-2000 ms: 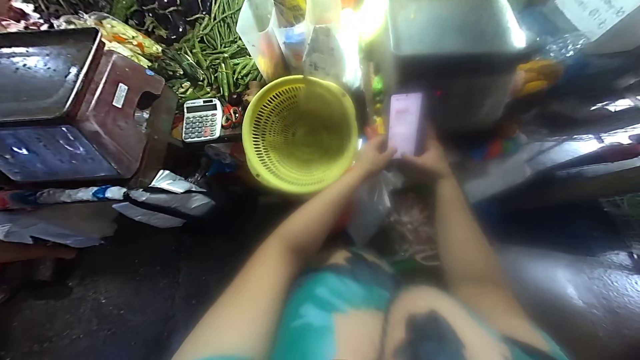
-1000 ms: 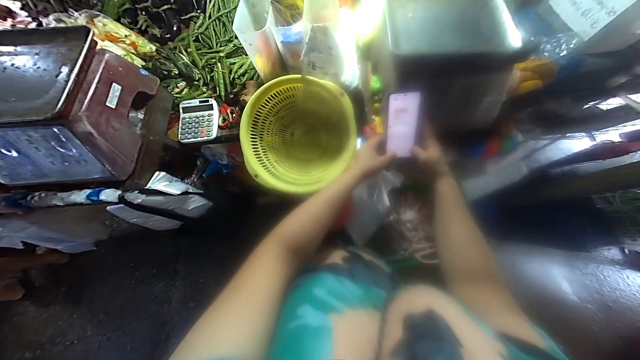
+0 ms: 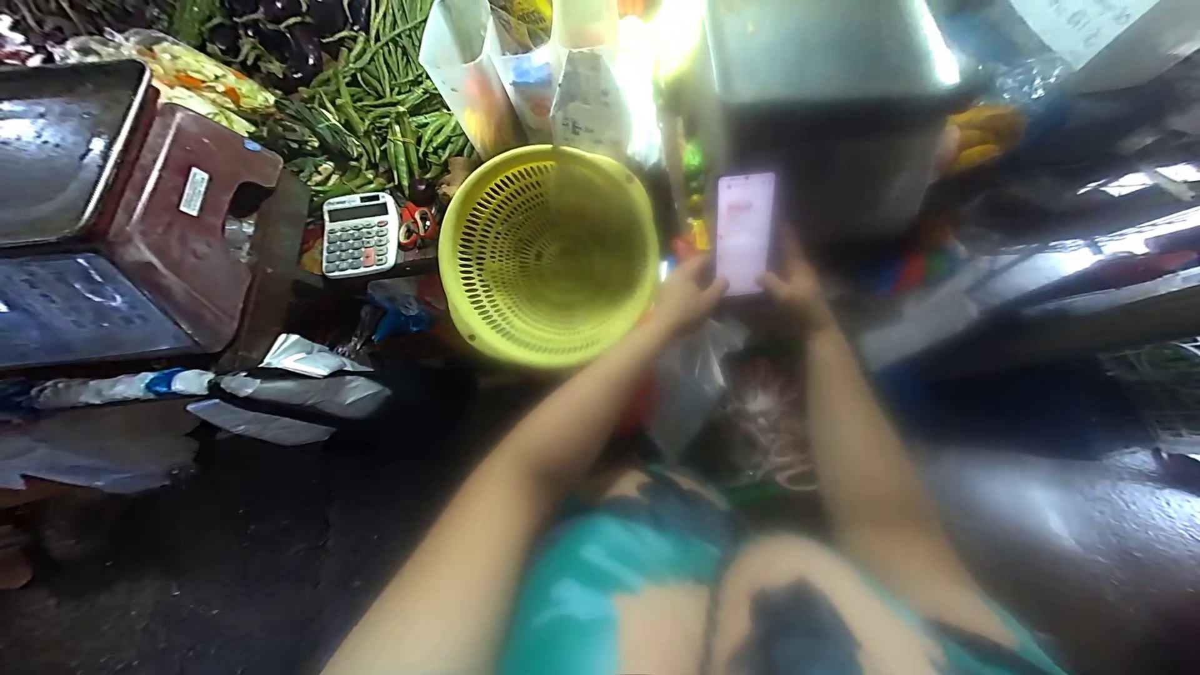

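Observation:
A smartphone (image 3: 746,234) with a lit, pale screen is upright between my two hands. My left hand (image 3: 692,289) grips its lower left edge, the thumb at the screen's corner. On the lower right edge is my right hand (image 3: 795,281), its thumb near the corner; its fingers are blurred and partly hidden behind the phone. Just left of my left hand stands a yellow perforated plastic basket (image 3: 553,258), with nothing seen in it. Farther left lie a white calculator (image 3: 361,234) and red-handled scissors (image 3: 418,227).
A red-brown weighing scale (image 3: 187,225) with a metal pan stands at left. Green beans (image 3: 394,103) and eggplants (image 3: 291,37) are piled behind the calculator. A large metal container (image 3: 830,122) is just beyond the phone at right. Plastic bags (image 3: 689,375) hang below my hands.

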